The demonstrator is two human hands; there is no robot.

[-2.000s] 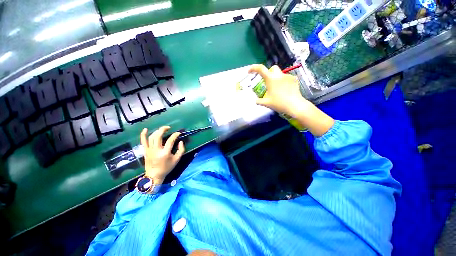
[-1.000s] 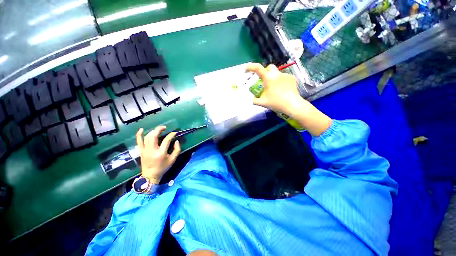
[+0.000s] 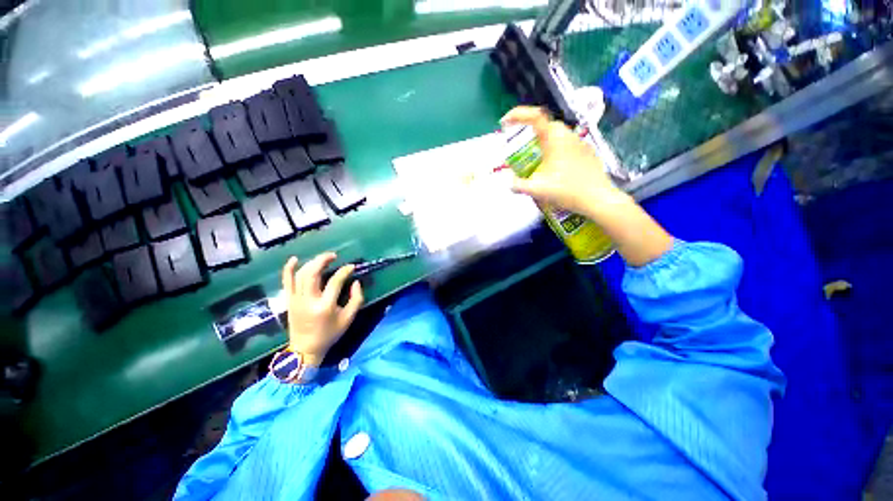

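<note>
My right hand [image 3: 568, 171] is shut around a yellow-green can [image 3: 580, 233] with dark lettering. The can is tilted, its top over the right part of the white paper sheet [image 3: 455, 201] and its base over the bench edge. A short red piece shows by the can's top. My left hand [image 3: 318, 308] rests on the bench near its front edge, fingers spread. A slim dark tool [image 3: 384, 262] lies by its fingertips, pointing to the paper. A flat dark notched piece [image 3: 245, 319] lies left of the hand. Whether the left hand holds anything is hard to tell.
Black plastic housings [image 3: 220, 240] stand in slanted rows at left. A long black ridged block [image 3: 534, 73] is behind the paper. A white power strip [image 3: 666, 49] and small white parts [image 3: 774, 59] are at upper right. A dark crate [image 3: 534, 328] is below the bench edge.
The can has swung into fuller view, its body now showing below my right hand. The red handle that stuck out right of the hand is now mostly hidden. My left hand has hardly moved.
</note>
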